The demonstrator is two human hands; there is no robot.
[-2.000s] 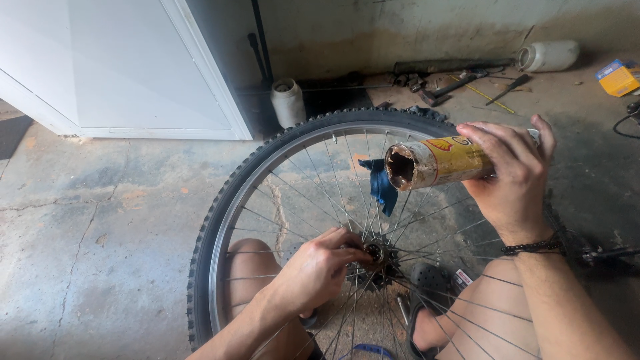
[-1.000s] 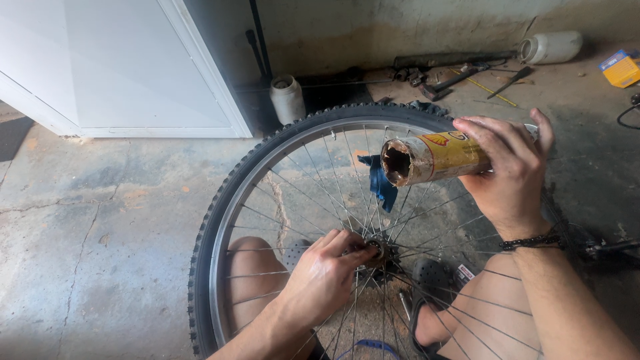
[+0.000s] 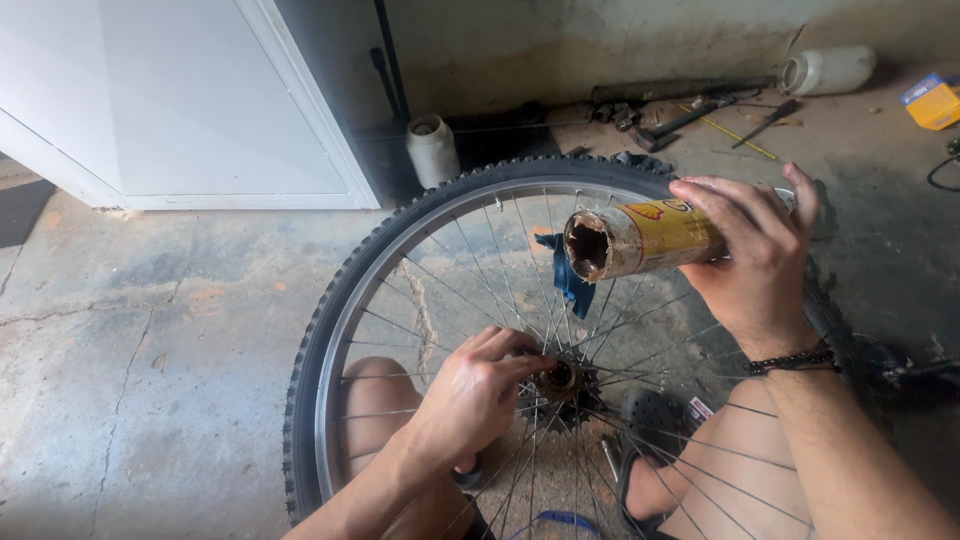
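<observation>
A bicycle wheel [image 3: 328, 300] with a knobby tyre lies across my legs, its open hub [image 3: 560, 375] near the middle and a sprocket cluster [image 3: 576, 412] beneath. My left hand [image 3: 480, 382] touches the hub opening with its fingertips; whether they pinch anything small is hidden. My right hand [image 3: 757, 247] is wrapped around a yellow-and-white grease tube [image 3: 645, 236], held sideways above the spokes. The tube's torn open end faces left, with brown grease around its rim. Through the spokes a blue cloth [image 3: 574, 277] shows beyond the tube's end.
A white cabinet [image 3: 225, 112] stands at upper left, beside a white plastic bottle [image 3: 433, 150]. Along the wall lie a hammer [image 3: 667, 127], a screwdriver [image 3: 766, 122], another white container [image 3: 829, 70] and a yellow-and-blue box [image 3: 932, 101]. My knees and clog-shod foot [image 3: 649, 427] are under the wheel.
My left fingers have shifted slightly about the hub opening. My right hand keeps the grease tube in nearly the same place over the wheel.
</observation>
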